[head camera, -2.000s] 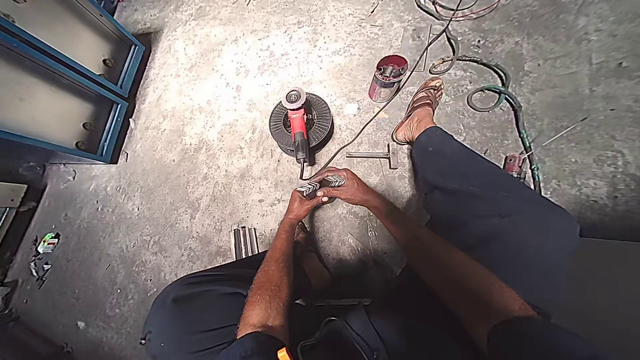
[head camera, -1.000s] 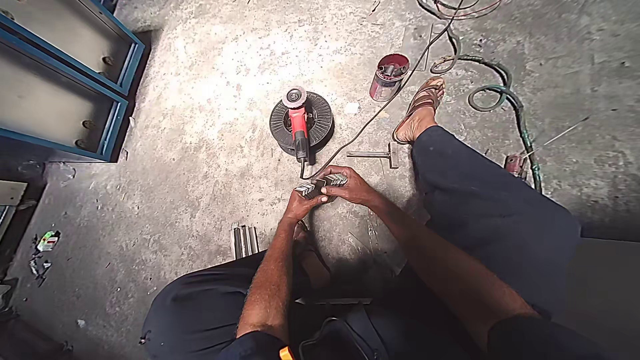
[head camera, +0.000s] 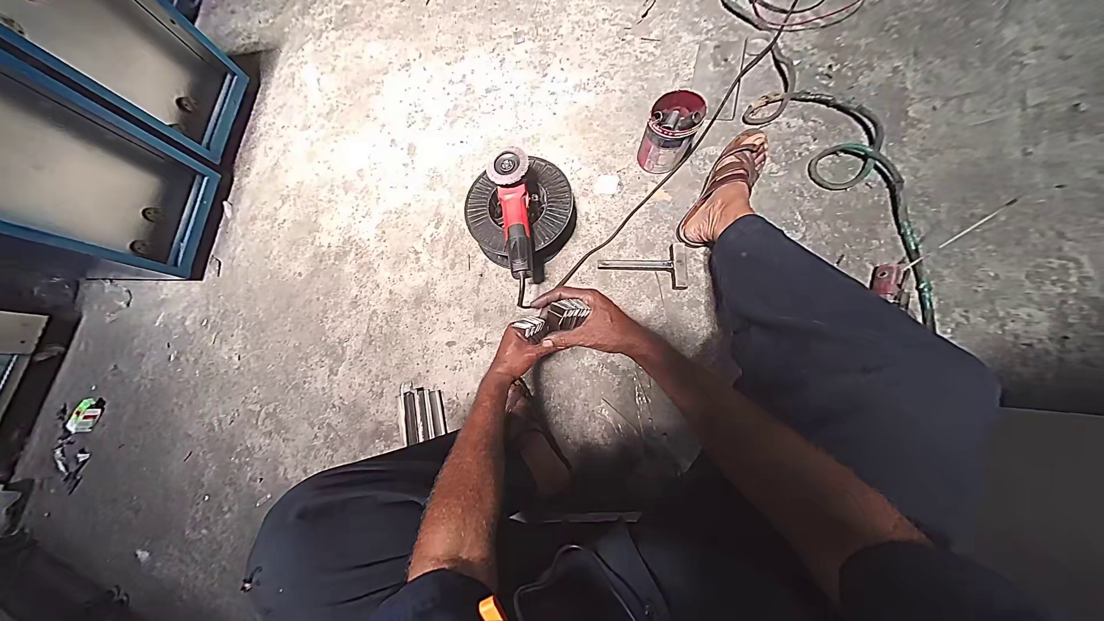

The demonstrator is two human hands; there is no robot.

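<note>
Both of my hands meet in front of me, just below the grinder's cord. My left hand is closed around a small bundle of metal angle pieces, ends up. Beside it, my right hand grips a larger bundle of metal angle pieces. The fingers touch at the thumbs and hide the lower parts of both bundles. Beyond the hands, a red and black angle grinder rests on a black ribbed spool. A hammer lies on the floor to the right.
More metal pieces lie by my left knee. An open tin holding metal parts stands near my sandaled right foot. A green hose and cables run along the right. Blue-framed panels are at upper left.
The two bundles, side by side in my hands before, now show a slight gap between their ends. Grinder, tin and hammer have stayed where they were.
</note>
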